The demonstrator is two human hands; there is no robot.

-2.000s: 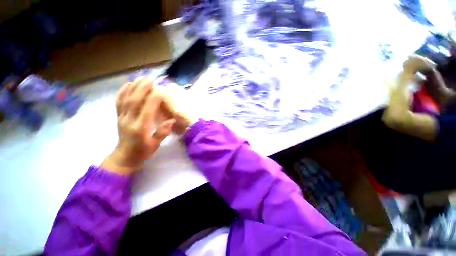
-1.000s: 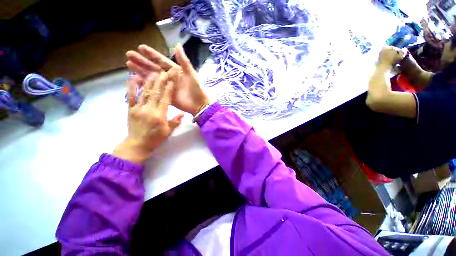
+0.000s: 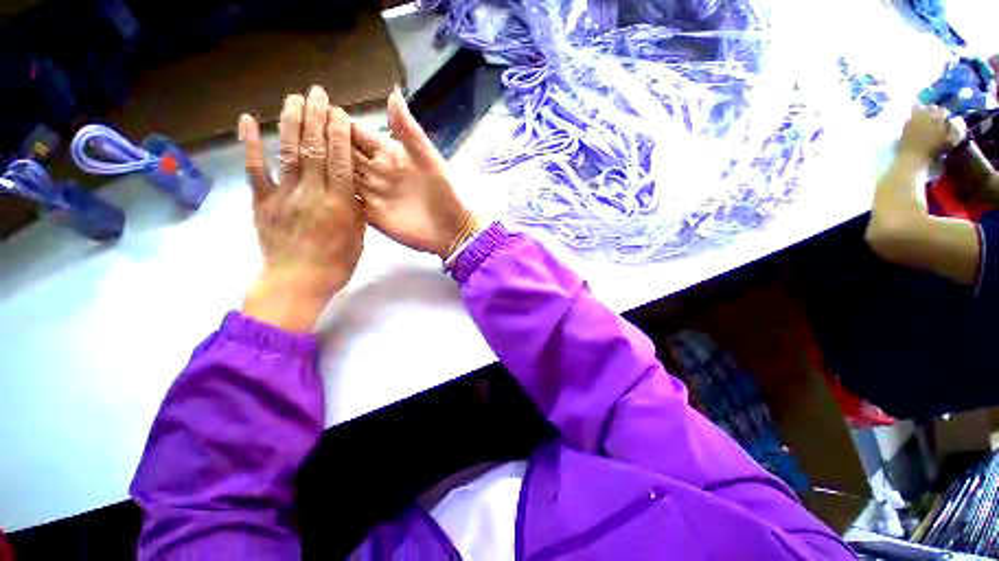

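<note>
My left hand is over the white table, back up, fingers spread. My right hand is beside it, palm showing and thumb up; its fingertips are partly hidden behind the left hand. The hands touch or overlap, and no item shows in them. Left of them lie a blue-purple printed box with an orange-red spot, a lilac cable loop sticking out, and a second box with a looped cable. A tangled lilac cable pile with clear plastic film lies right of my hands.
A black flat object, perhaps a phone, lies behind my right hand. Brown cardboard runs along the far edge, with dark printed boxes beyond it. At the right, another person's forearm reaches to the table. A carton stands on the floor below.
My left hand has turned from overlapping the right palm to back up with fingers pointing away. The hands were cupped together earlier. The view has shifted slightly.
</note>
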